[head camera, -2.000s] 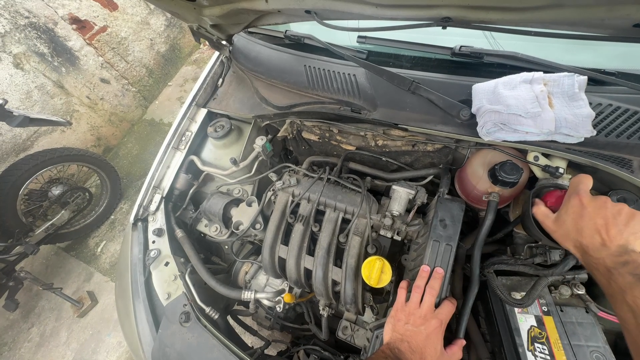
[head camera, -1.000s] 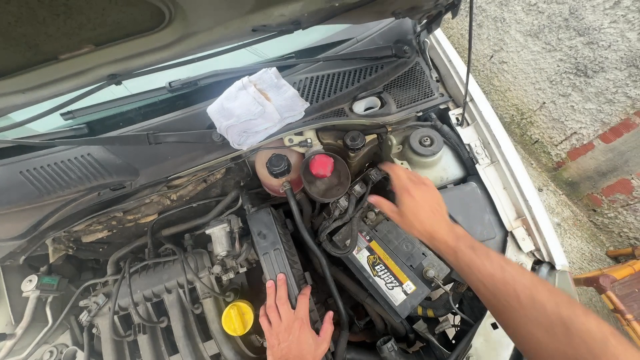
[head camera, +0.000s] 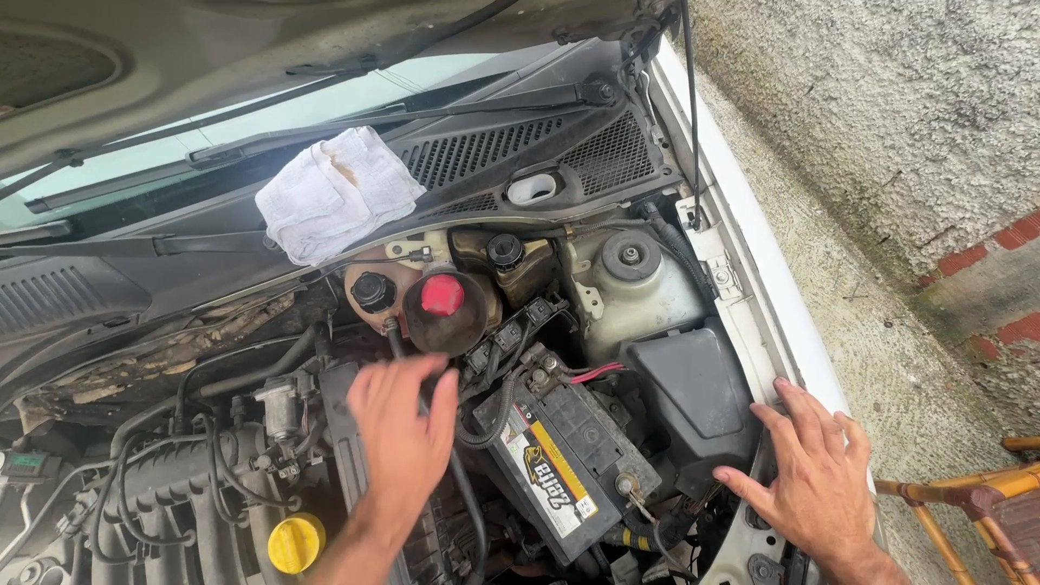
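Observation:
My left hand (head camera: 402, 426), blurred, hovers over the engine bay with thumb and fingers apart and nothing held. Just above its fingertips is a red cap (head camera: 443, 294) within a dark, round, cup-like part (head camera: 457, 333). Left of that, a black cap (head camera: 374, 291) tops the coolant expansion tank (head camera: 357, 272). A car battery (head camera: 561, 463) lies between my hands. My right hand (head camera: 812, 471) rests spread on the fender's inner edge, beside a black plastic cover (head camera: 691, 390). A yellow oil filler cap (head camera: 296, 543) sits on the engine at the lower left.
A folded, stained white cloth (head camera: 337, 195) lies on the cowl below the windscreen. The raised bonnet (head camera: 244, 49) hangs overhead, with a thin prop rod (head camera: 692, 114) at the right. A rough wall (head camera: 886, 106) and a bamboo chair (head camera: 942, 496) stand beyond the fender.
My right hand, earlier at the red cap and then above the battery, is now on the fender. My left hand has lifted off the engine and moved toward the red cap. The view has swung right.

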